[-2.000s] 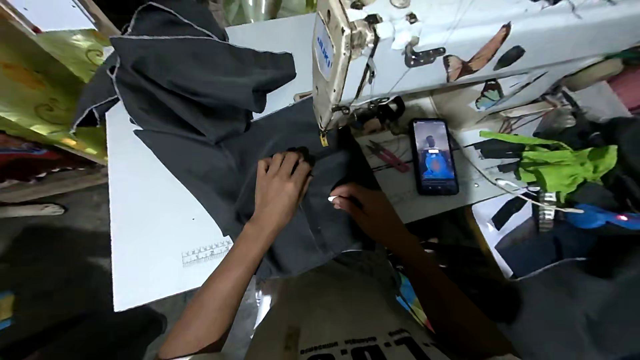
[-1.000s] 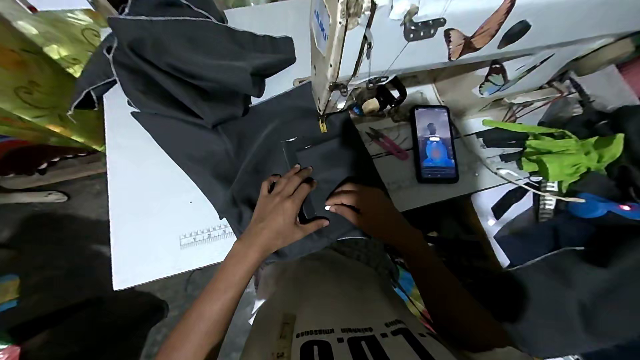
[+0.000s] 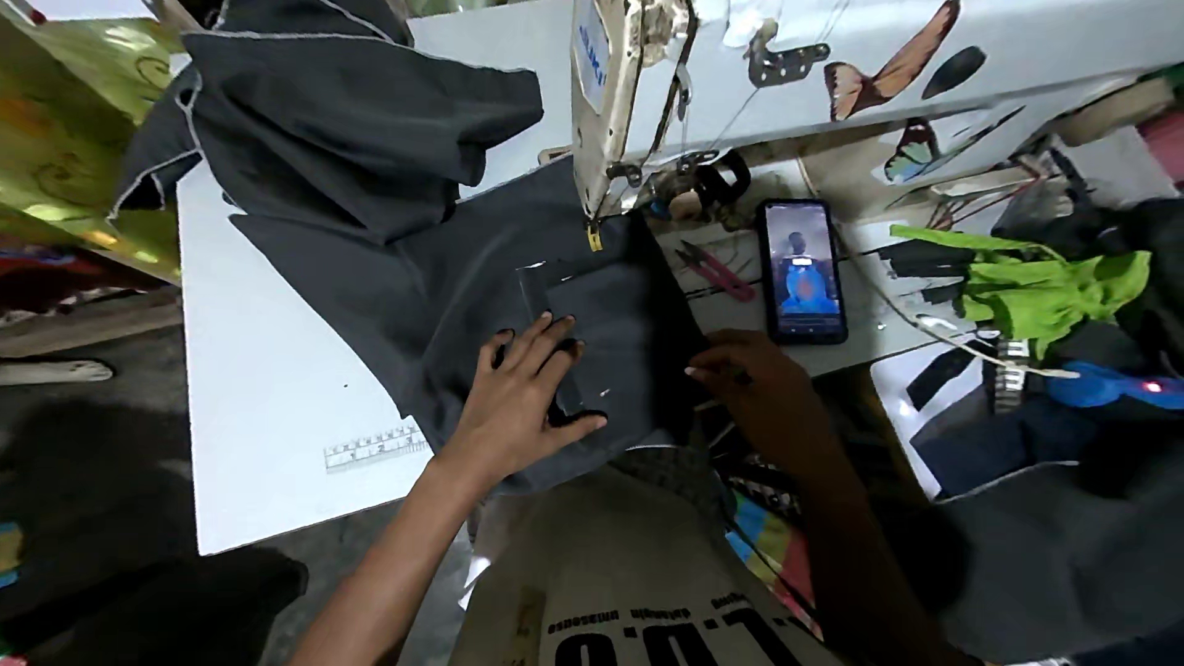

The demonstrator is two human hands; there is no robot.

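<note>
Dark grey fabric [image 3: 481, 250] lies over the white table and under the needle area of a Juki sewing machine [image 3: 606, 102]. My left hand [image 3: 527, 398] rests flat on it with fingers spread, beside a narrow pocket-like opening [image 3: 536, 291]. Near the fabric's right edge is my right hand [image 3: 749, 379], its fingers bent with thumb and fingertips close together; whether they pinch the edge is unclear. A yellow-marked presser foot [image 3: 594, 237] stands on the fabric ahead of my hands. More of the dark fabric, with white overlocked edges, is bunched at the upper left.
Right of the machine needle lie pink-handled thread snips [image 3: 717, 271] and a smartphone [image 3: 803, 273] with its screen lit. Farther right are a bright green cloth [image 3: 1054, 282], a blue object [image 3: 1110, 384] and dark cloth pieces. A printed ruler scale [image 3: 375, 449] marks the white tabletop [image 3: 277, 370].
My right hand has moved right, from the middle of the fabric to its right edge. My left hand, which covered the narrow opening two seconds ago, now lies lower, leaving it visible.
</note>
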